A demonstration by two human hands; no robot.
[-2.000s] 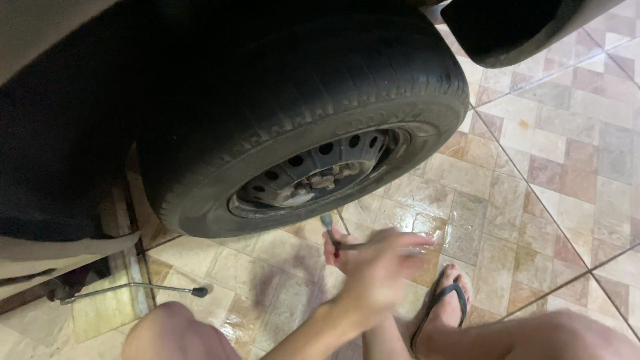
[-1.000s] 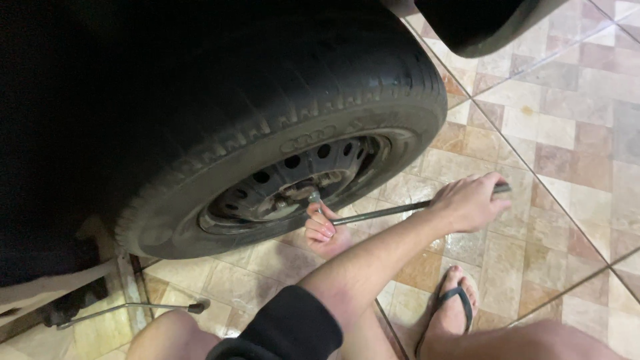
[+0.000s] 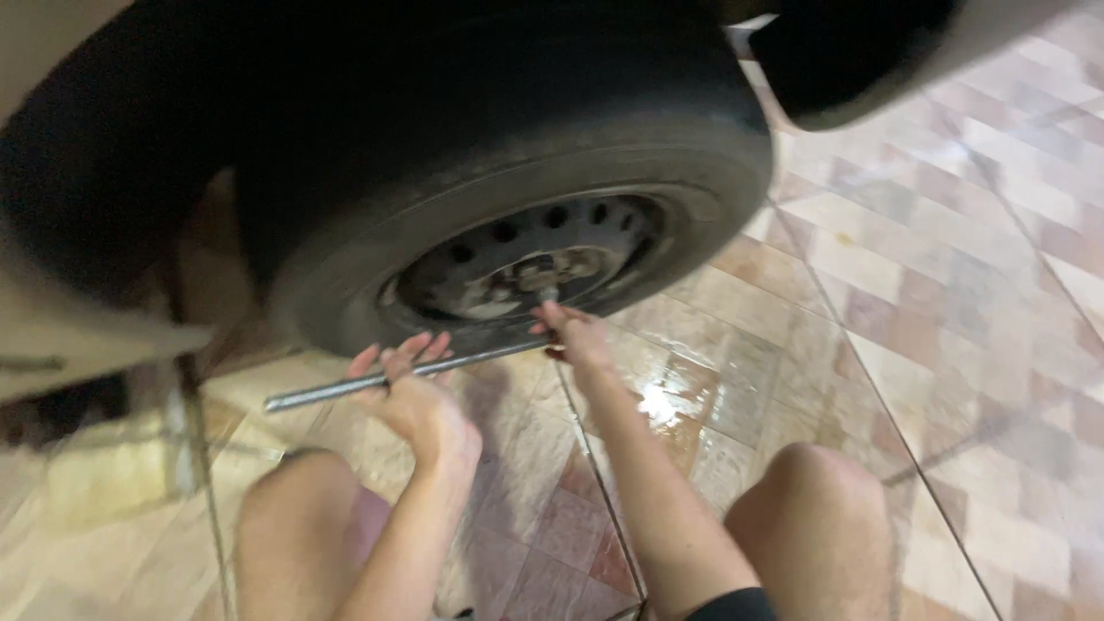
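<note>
A car wheel with a dark steel rim (image 3: 557, 216) and a black tire (image 3: 724, 177) fills the upper middle. A metal lug wrench (image 3: 483, 354) lies across the front of it, its socket end at the wheel's hub and its handle reaching left. My right hand (image 3: 569, 335) grips the wrench at its bend, close beneath the hub. My left hand (image 3: 405, 377) is at the handle near its free end, fingers partly spread behind and over the bar. Which lug the socket sits on cannot be told.
Dark and pale car bodywork (image 3: 871, 78) overhangs at the upper right and left. A pale yellowish block (image 3: 108, 479) stands on the tiled floor (image 3: 862, 302) at the lower left. My knees are at either side of my arms.
The wrench handle, which pointed right a second ago, now points left. My right hand is now at the bend and my left hand at the handle.
</note>
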